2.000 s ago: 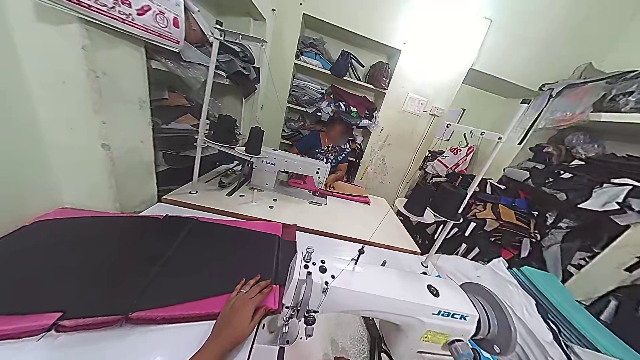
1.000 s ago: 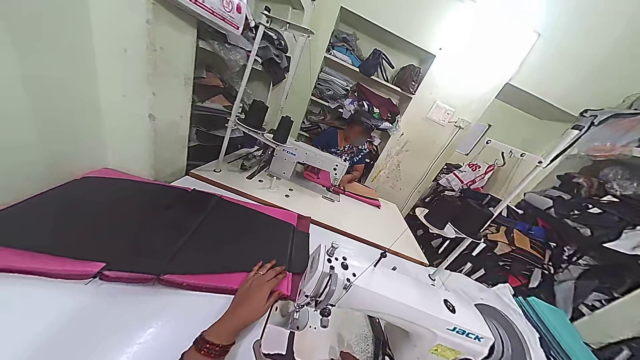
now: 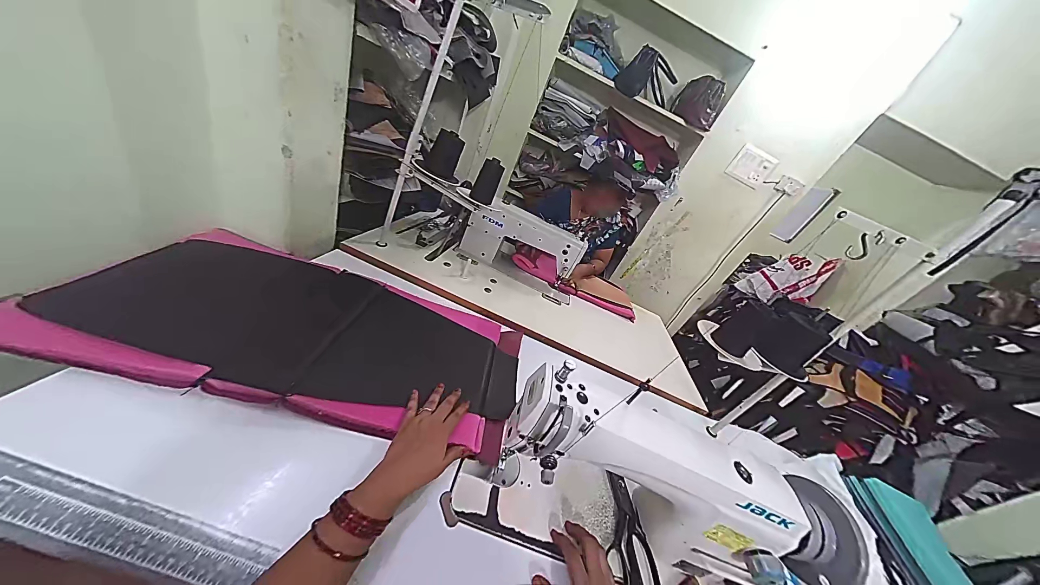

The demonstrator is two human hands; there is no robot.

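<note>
My left hand point(image 3: 429, 424) lies flat, fingers spread, on the edge of a black and pink fabric panel point(image 3: 244, 317), close to the needle end of a white Jack sewing machine point(image 3: 682, 447). The panel stretches over the white table to the left, its right edge beside the machine's needle area. At the bottom edge, my right hand point(image 3: 581, 556) shows only in part, its fingers over the plate area below the machine's arm, near black-handled scissors point(image 3: 638, 544). Whether it holds anything cannot be told.
A clear ruler point(image 3: 122, 520) lies at the lower left. Beyond stands a second sewing machine point(image 3: 520, 240) on its table point(image 3: 650, 341), where a co-worker point(image 3: 593, 219) handles pink fabric. Teal folded fabric point(image 3: 902, 520) is at the right, with heaps of scraps point(image 3: 918, 406) behind.
My right hand has come into view at the bottom. My left hand stays on the panel's edge by the machine. The view has shifted, bringing the ruler into sight.
</note>
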